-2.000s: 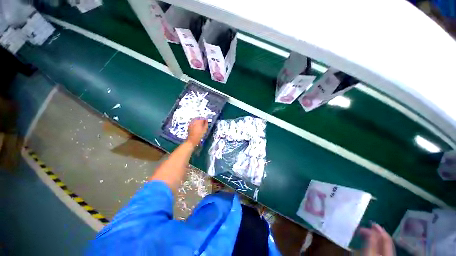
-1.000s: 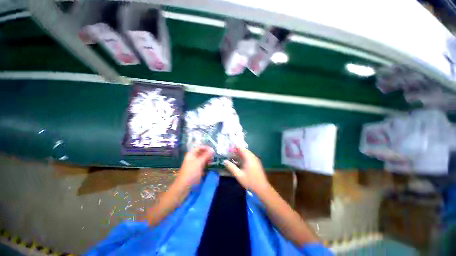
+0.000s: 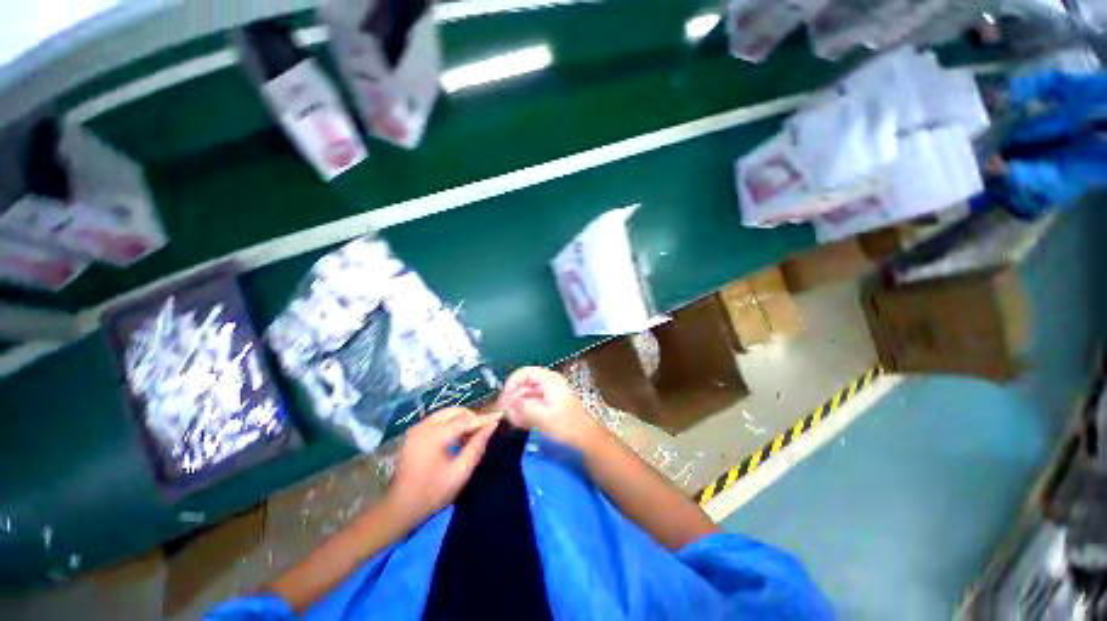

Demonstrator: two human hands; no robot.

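My left hand (image 3: 440,459) and my right hand (image 3: 541,403) meet just in front of my body at the belt's near edge. Their fingertips are pinched together; something small and pale may be between them, too small to tell. A clear plastic bag (image 3: 364,334) full of white bundles lies just beyond my hands, to the left. Left of it, a dark tray (image 3: 270,406) holds a loose pile of white strips (image 3: 200,382). A white retail box (image 3: 600,277) with a pinkish-red picture stands on the green belt to the right of the bag.
More retail boxes (image 3: 313,115) stand on the far lane beyond the white rail (image 3: 486,188). A cluster of boxes (image 3: 874,146) is at the right, beside a person's blue sleeve (image 3: 1056,134). Brown cartons (image 3: 947,322) stand below the belt. White scraps lie on the floor.
The view has turned to the right. My hands have moved from the near edge of the clear bag to in front of my body, with their fingertips now together.
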